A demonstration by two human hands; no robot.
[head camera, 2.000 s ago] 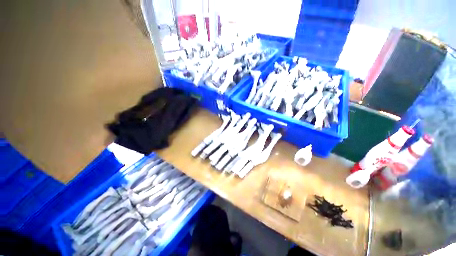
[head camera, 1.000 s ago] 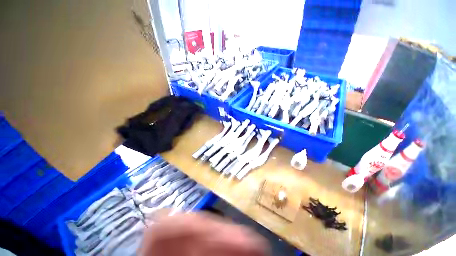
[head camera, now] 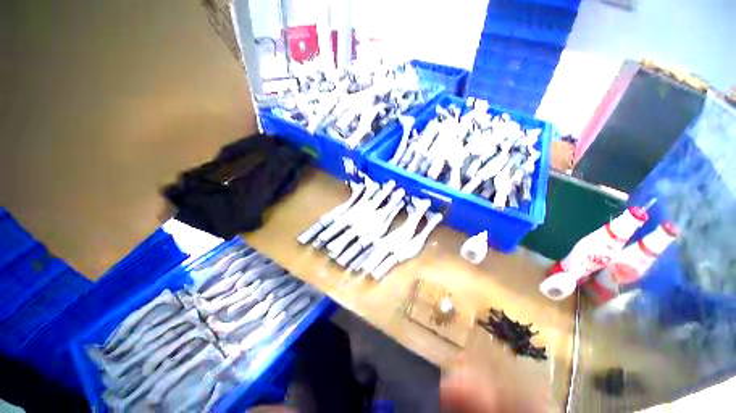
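A row of several pale grey handle-shaped parts (head camera: pixel 371 230) lies on the brown bench top. A small white glue bottle (head camera: pixel 474 248) stands right of them. A tan square pad (head camera: pixel 440 312) with a shiny spot lies nearer me, beside a tangled pile of thin black pieces (head camera: pixel 513 332). A blurred bare hand, seemingly my right hand (head camera: pixel 488 383), is at the bottom edge, over the front of the bench below the black pieces. It is cut off, and its fingers and any held thing cannot be made out. My left hand is not in view.
A blue crate (head camera: pixel 323 310) at lower left holds neat rows of parts. Two blue crates behind the bench hold heaped parts. A black cloth (head camera: pixel 238 181) lies at the left bench end. Two large red-and-white bottles (head camera: pixel 597 250) lean at right by clear film (head camera: pixel 686 193).
The blurred hand over the lower-left crate's front a second ago is gone from there; a blurred hand now shows farther right at the bench front. The view has shifted slightly.
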